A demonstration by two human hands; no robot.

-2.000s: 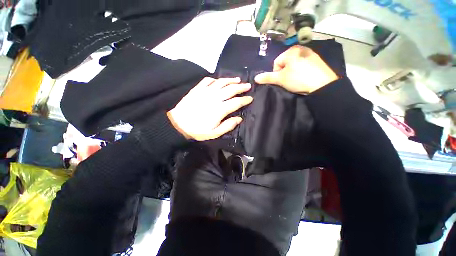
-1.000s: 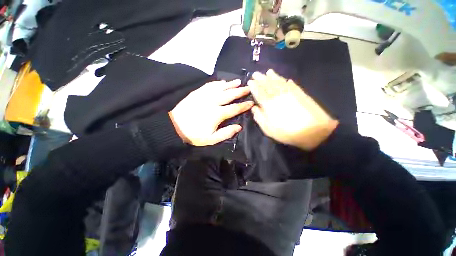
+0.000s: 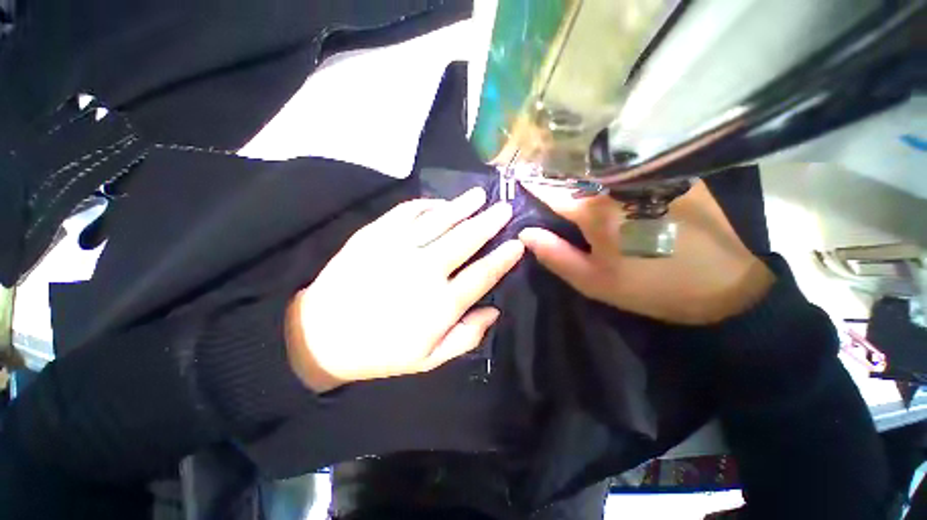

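The black garment panel (image 3: 407, 416) lies under the machine head and over the front edge. My left hand (image 3: 407, 289) lies flat on it, fingertips just below the presser foot (image 3: 508, 183). My right hand (image 3: 661, 259) is right of the foot, partly hidden by the machine's knob. A fold of the dark, slightly shiny pocket bag (image 3: 579, 355) is between its thumb and fingers. The zip area under my left fingertips is mostly covered.
The machine head (image 3: 579, 91) fills the upper right, close to the camera. Black cut panels (image 3: 183, 71) with pale dashed lines lie at the upper left. Pink-handled snips (image 3: 864, 350) and a black scrap (image 3: 900, 335) lie at the right, on the white table (image 3: 346, 112).
The view has moved in close to the machine head. My right hand has gone from flat on the cloth to holding a fold beside the foot. My left hand stays on the panel.
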